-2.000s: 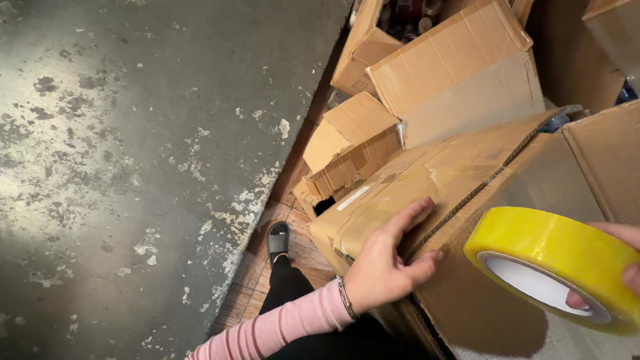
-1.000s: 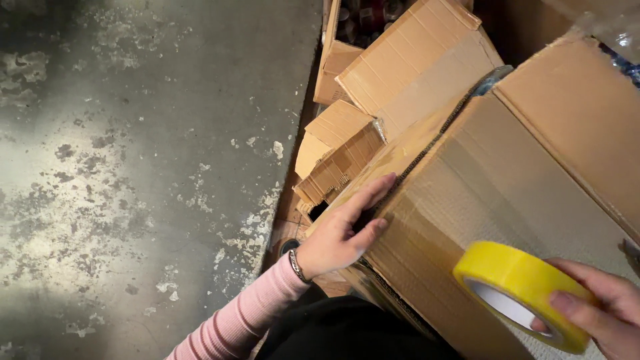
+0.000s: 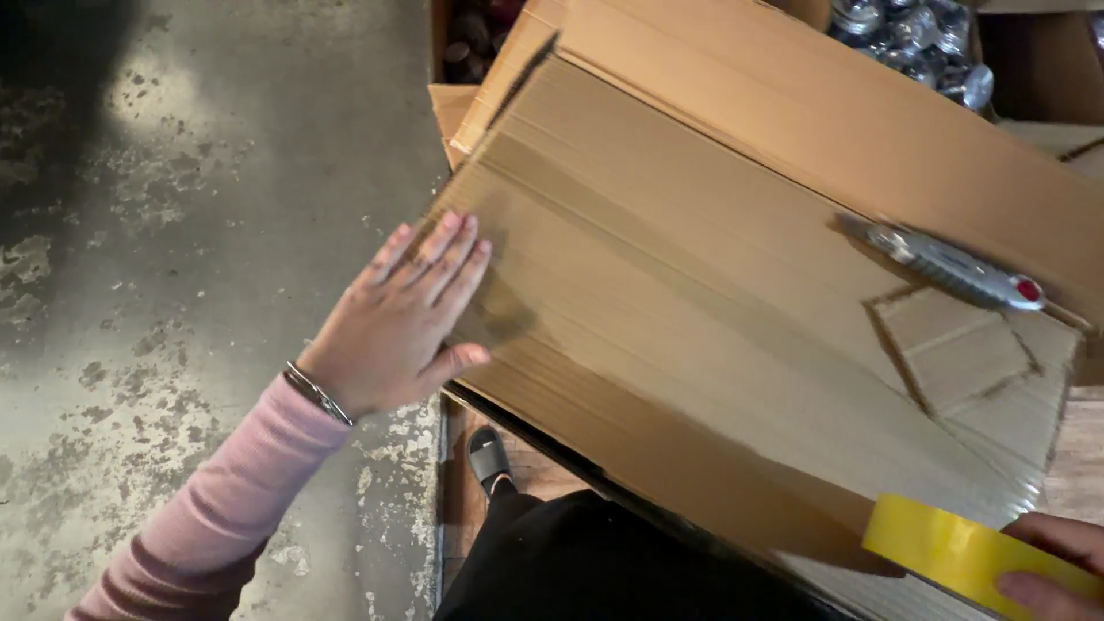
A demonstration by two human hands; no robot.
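Note:
My left hand [image 3: 401, 315] lies palm down, fingers a little apart, on the left edge of a cardboard box [image 3: 655, 293] and holds nothing. At the lower right, my right hand [image 3: 1056, 561] grips a roll of yellow packing tape [image 3: 957, 548] over the box's near right corner. Tape strips run along the box's top. A grey utility knife [image 3: 957, 263] with a red button rests near the box's far right edge, beside a square cut or flap [image 3: 957, 345] in the cardboard. The right fingertips are partly hidden by the roll.
Behind the box stand open cartons, one with clear and silvery round-topped items [image 3: 914, 39], another with dark items [image 3: 470, 43]. A worn grey concrete surface [image 3: 216, 216] spans the left. My sandalled foot [image 3: 489, 453] is on wood-look flooring below.
The view has shifted towards the box's top, and the utility knife is now in full sight. My left hand has flattened on the box edge; the tape roll stays in my right hand.

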